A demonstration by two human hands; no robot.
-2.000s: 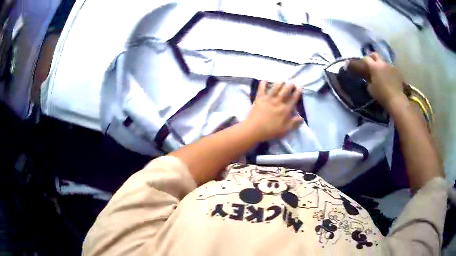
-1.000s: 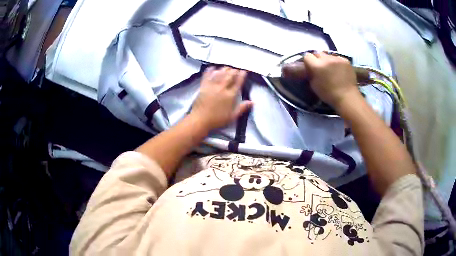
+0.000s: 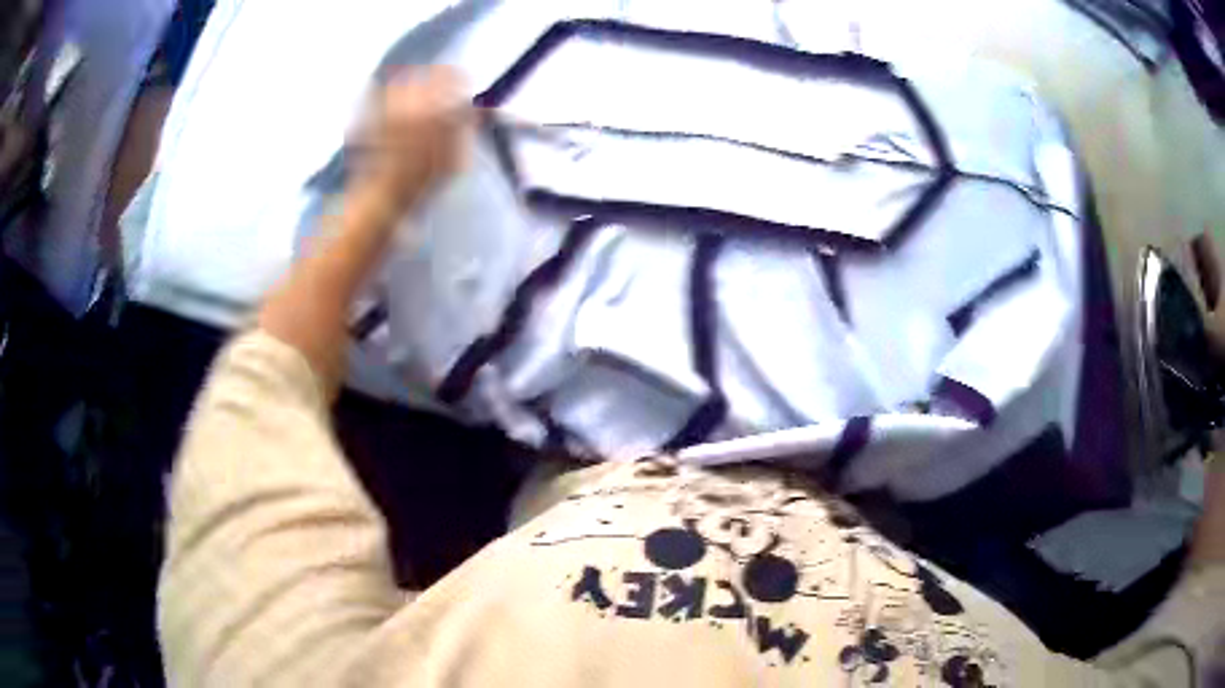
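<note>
The garment body [image 3: 752,282] lies wrong side up, pale interfacing showing, with dark purple seam strips around a long six-sided panel and several strips running towards me. My left hand [image 3: 417,135] is blurred at its far left part; I cannot tell whether it grips the cloth. The steam iron [image 3: 1171,343] is at the right edge of the picture, off the garment, its pale-rimmed sole turned towards the garment and partly cut off. My right forearm is at the right edge; the right hand is cut off or hidden by the edge and the iron.
The pressing table's white cover [image 3: 215,202] shows at the left and its stained, cream part at the upper right. Dark cloth lies below the table edge at the left. A pale piece [image 3: 1115,544] lies low at the right. My printed shirt front is close to the garment's near edge.
The iron has moved right, off the cloth to the picture's edge, with the right arm. My left hand has moved from the garment's middle to its far left. The seams around the panel are uncovered.
</note>
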